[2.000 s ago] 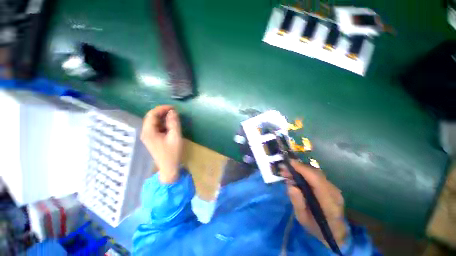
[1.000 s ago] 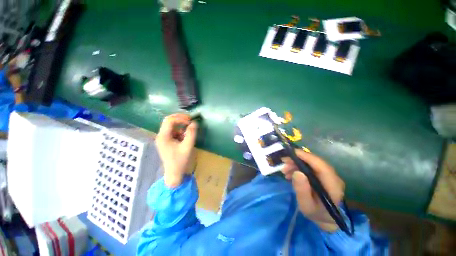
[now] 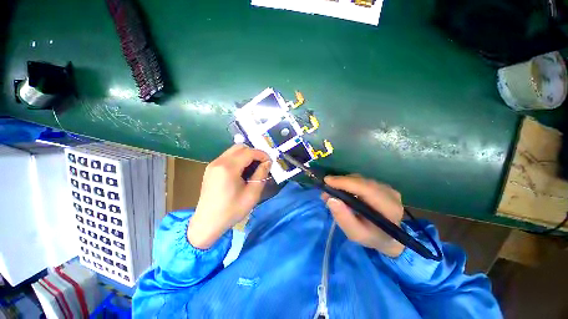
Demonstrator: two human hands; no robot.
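A white carrier strip point(image 3: 283, 175) with three dark LCD display modules point(image 3: 285, 132) lies on the green bench, their orange-yellow flex tails point(image 3: 311, 124) pointing right. My right hand point(image 3: 366, 214) holds the black soldering iron point(image 3: 380, 219) like a pen; its metal tip is at the nearest module. My left hand point(image 3: 231, 185) is at the strip's lower left edge, fingertips pinched together. A thin silvery line, likely solder wire point(image 3: 258, 181), shows by these fingertips. Whatever else they pinch is hidden. Small grey discs point(image 3: 239, 138) lie at the strip's left.
A ridged dark-red and black component row point(image 3: 138, 53) lies at the upper left, a solder reel point(image 3: 45, 85) farther left. Foam trays point(image 3: 99, 209) stand at the lower left. Another white strip point(image 3: 311, 9) is at the top. A whitish roll point(image 3: 532, 81) and tan board point(image 3: 537, 174) are right.
My left hand has moved from beside the component row to the strip. The iron tip is now at the module nearest me. The view has shifted, bringing the whitish roll into sight.
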